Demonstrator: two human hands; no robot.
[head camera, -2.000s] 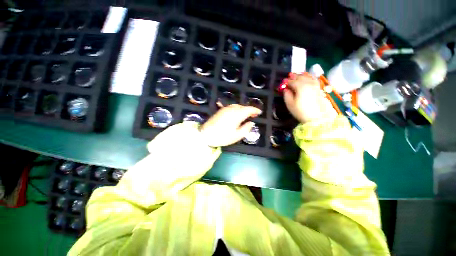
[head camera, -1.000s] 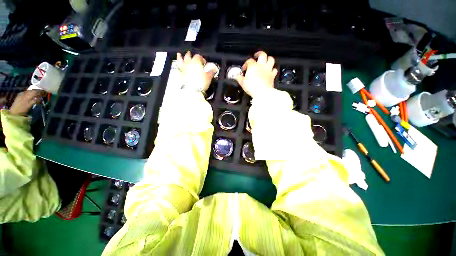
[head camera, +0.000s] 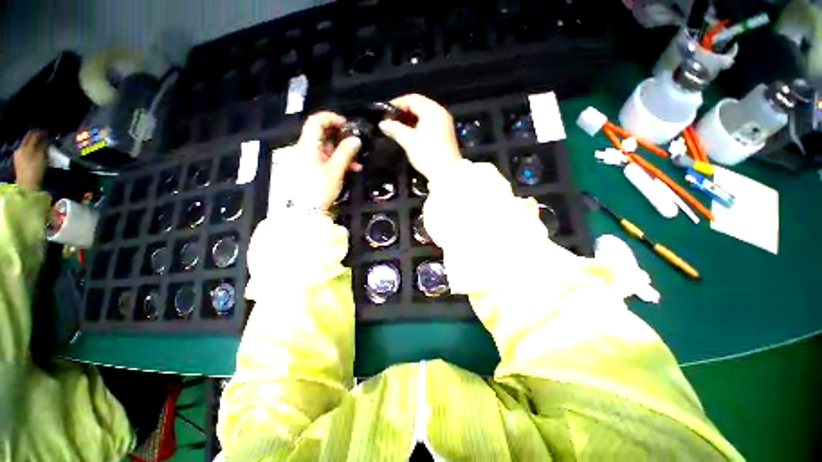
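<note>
My left hand (head camera: 326, 155) holds a dark round watch head (head camera: 354, 132) between thumb and fingers above the back row of the black foam tray (head camera: 415, 309). My right hand (head camera: 427, 133) grips another dark watch head (head camera: 393, 115) beside it. Both are tilted and blurred, and fingers partly hide them. Other watch heads, such as one with a pale lit face (head camera: 382, 280), sit in the tray pockets. My sleeves cover part of the tray.
A second watch tray (head camera: 171, 316) is at left. At right are a wooden-handled tool (head camera: 667, 256), a crumpled white cloth (head camera: 625, 263), orange sticks (head camera: 671, 187), a white card (head camera: 746, 212) and a white bottle (head camera: 662, 110). A neighbouring worker's sleeve (head camera: 22, 262) shows far left.
My hands were reaching down into the tray's back pockets. Now both are raised, close together, with dark watch heads in the fingers. The view has shifted too.
</note>
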